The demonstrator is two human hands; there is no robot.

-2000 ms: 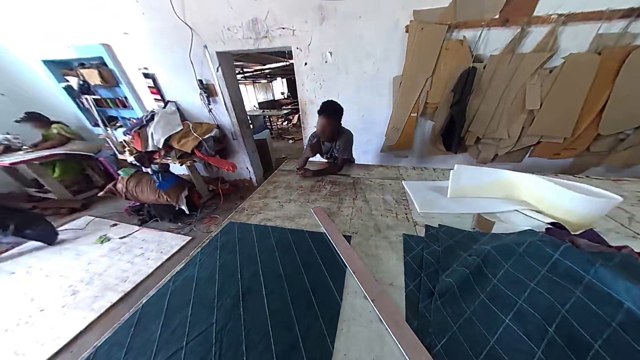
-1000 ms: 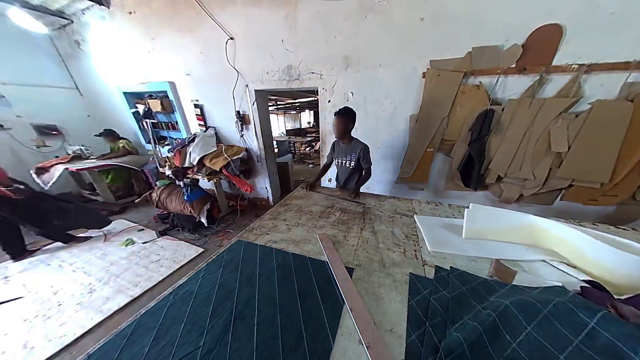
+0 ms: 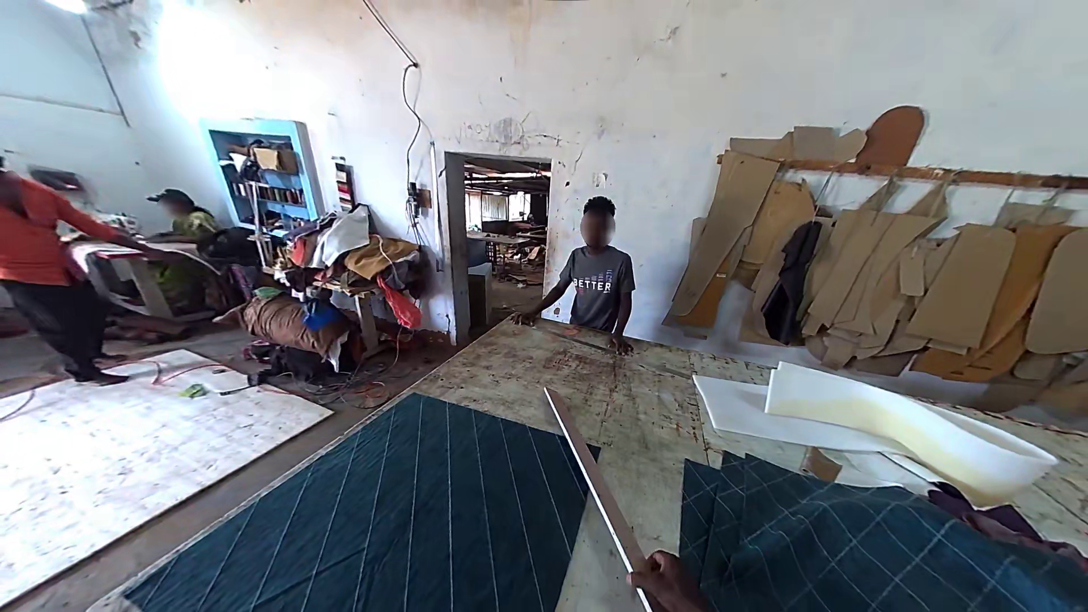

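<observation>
My right hand (image 3: 667, 581) is at the bottom edge of the view, its fingers closed around the near end of a long, flat wooden straightedge (image 3: 595, 480). The straightedge slants away over the table, its far part crossing the right corner of a dark teal cloth (image 3: 425, 510) marked with pale parallel lines. To the right of my hand lies a pile of dark teal cloth (image 3: 816, 544) with crossed pale lines. My left hand is out of view.
A person (image 3: 597, 280) stands at the far end of the worktable (image 3: 586, 365), hands on its edge. White foam sheets (image 3: 892, 416) lie at right. Cardboard patterns (image 3: 918, 272) hang on the wall. A white board (image 3: 127, 442) lies at left; a person in orange (image 3: 34, 238) stands behind it.
My right hand has come into view on the straightedge. The person across the table, leaning low on it earlier, now stands upright. The view has tilted up.
</observation>
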